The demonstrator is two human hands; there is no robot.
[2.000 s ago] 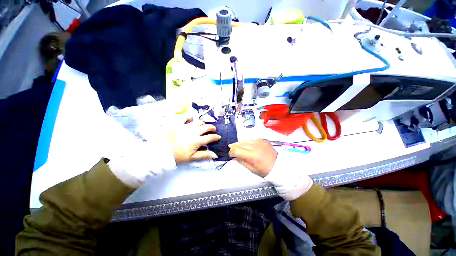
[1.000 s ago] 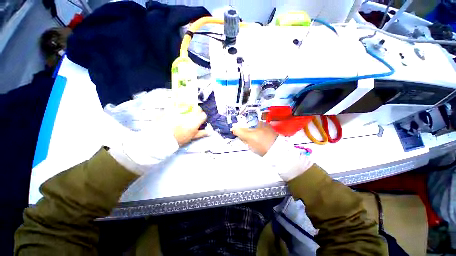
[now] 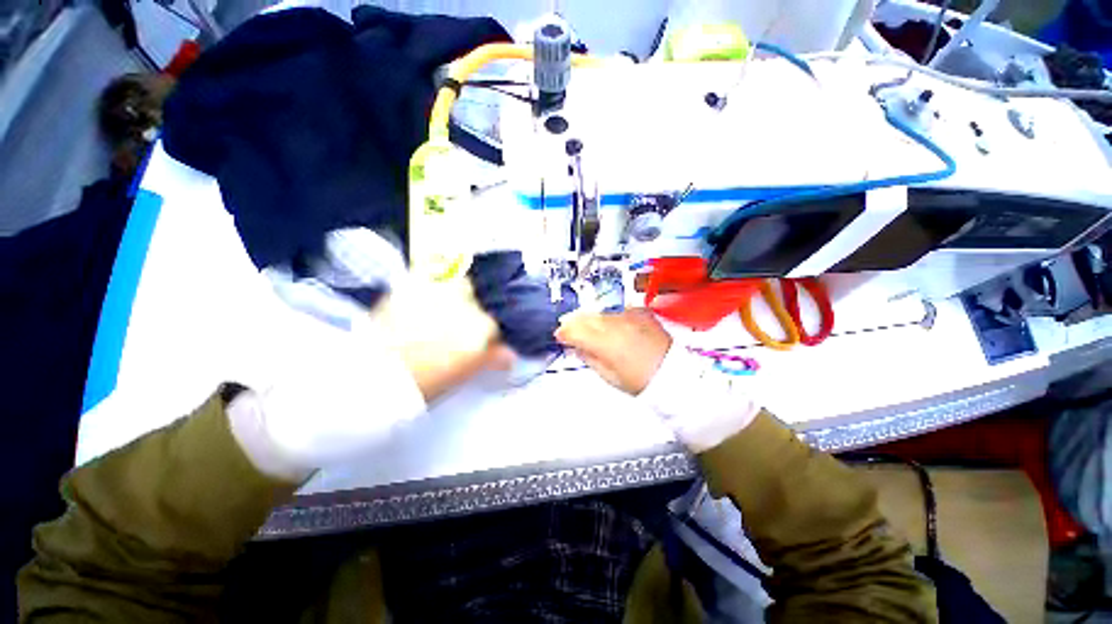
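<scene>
A small navy piece (image 3: 518, 305) lies bunched just left of the presser foot and needle (image 3: 563, 288) of the white sewing machine (image 3: 780, 140). My right hand (image 3: 620, 346) pinches its right front edge with the fingertips, close in front of the needle. My left hand (image 3: 437, 341) is blurred and overexposed at the piece's left side; its grip is unclear. Pale lining (image 3: 363, 258) lies behind and left of my left hand, next to the large navy garment piece (image 3: 311, 122) heaped at the back left.
Red-bladed shears (image 3: 780, 312) lie right of the needle, with a pink and blue tool (image 3: 732, 362) in front. The lamp's yellow neck (image 3: 445, 104) curves down left of the machine head. A measuring tape (image 3: 585, 473) runs along the table's front edge.
The navy piece lay flatter between my hands, then became bunched and now bulges left of the needle. My left hand has moved and blurred; the pale lining beside it has lifted and folded.
</scene>
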